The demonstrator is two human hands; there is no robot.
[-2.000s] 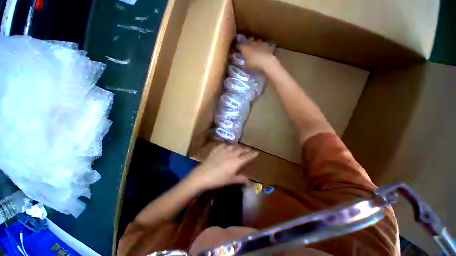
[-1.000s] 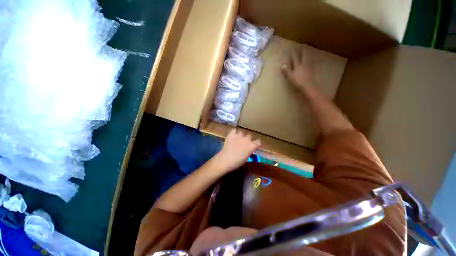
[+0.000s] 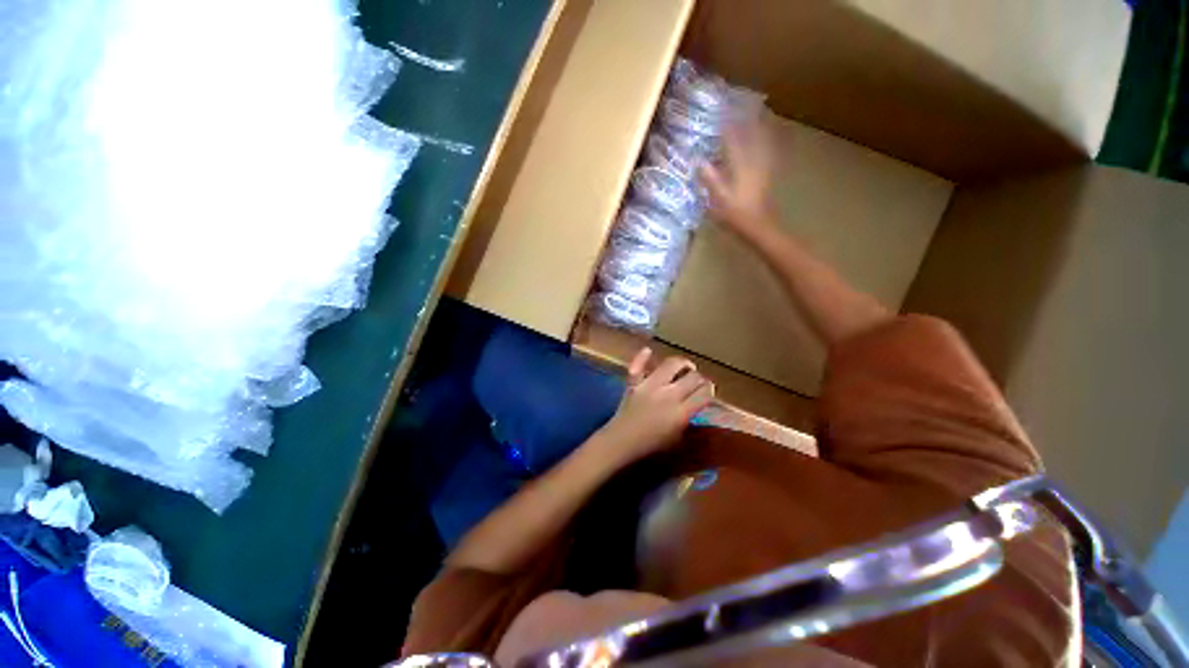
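An open brown shipping carton (image 3: 835,235) stands beside the bench edge. A row of bagged units (image 3: 642,232) with coiled white cables lies along its left inner wall. My right hand (image 3: 739,176) is inside the carton at the upper part of the row, against or just above the bags. It is blurred, with fingers apart, and nothing shows held in it. My left hand (image 3: 662,399) is curled over the carton's near edge, gripping it.
A bright heap of poly bags (image 3: 196,222) covers much of the dark green bench mat (image 3: 378,248) at left. A blue tote (image 3: 65,607) with a bagged unit (image 3: 127,570) at its edge is at the lower left. Carton flaps spread left, right and far. Spectacle frames cross the lower view.
My right hand moved from the upper row to the bare carton floor, then back left to the row. My left hand moved from beside the row's near end onto the carton edge. The view has shifted.
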